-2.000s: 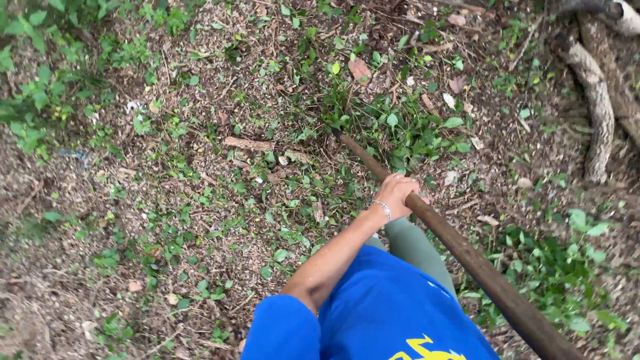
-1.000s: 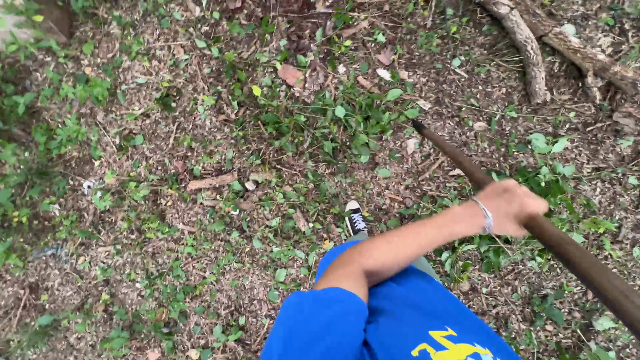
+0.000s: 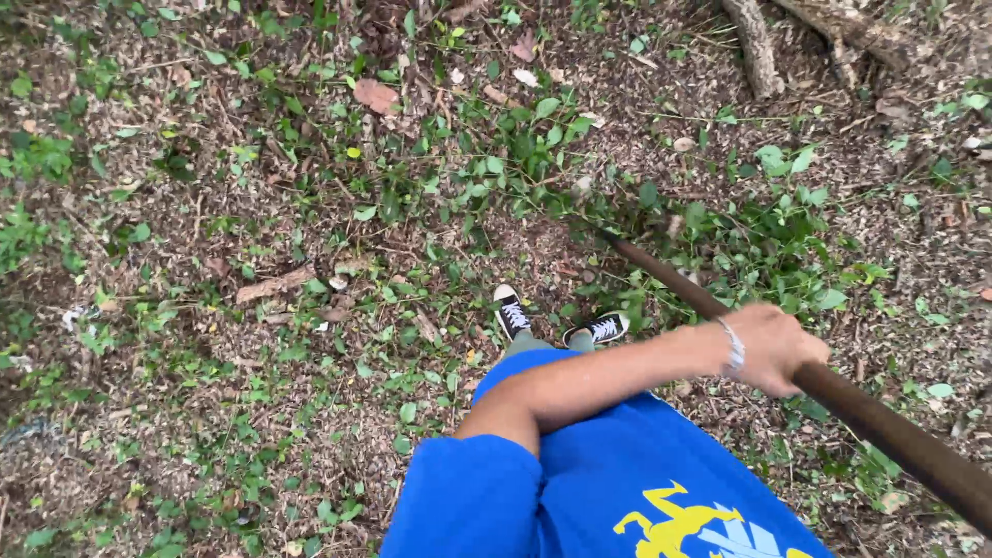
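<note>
My left hand [image 3: 771, 349], with a pale bracelet at the wrist, grips a long brown wooden pole [image 3: 876, 422]. From the lower right edge of the view the pole slants up and left. Its dark, thinner end [image 3: 610, 235] reaches the low green plants just beyond my shoes; whether a tool head is fixed there cannot be told. My right hand is out of the frame, so what it holds is hidden.
Two black sneakers with white laces [image 3: 513, 311] stand on ground littered with leaves. Thick fallen branches [image 3: 756, 50] lie at the upper right. A short piece of wood [image 3: 275, 284] lies to the left. Low green weeds [image 3: 535, 155] grow beyond the shoes.
Two seconds ago the hand on the pole was nearer the middle of the view; it is now farther right, with the arm stretched across my front. Both shoes have come into view.
</note>
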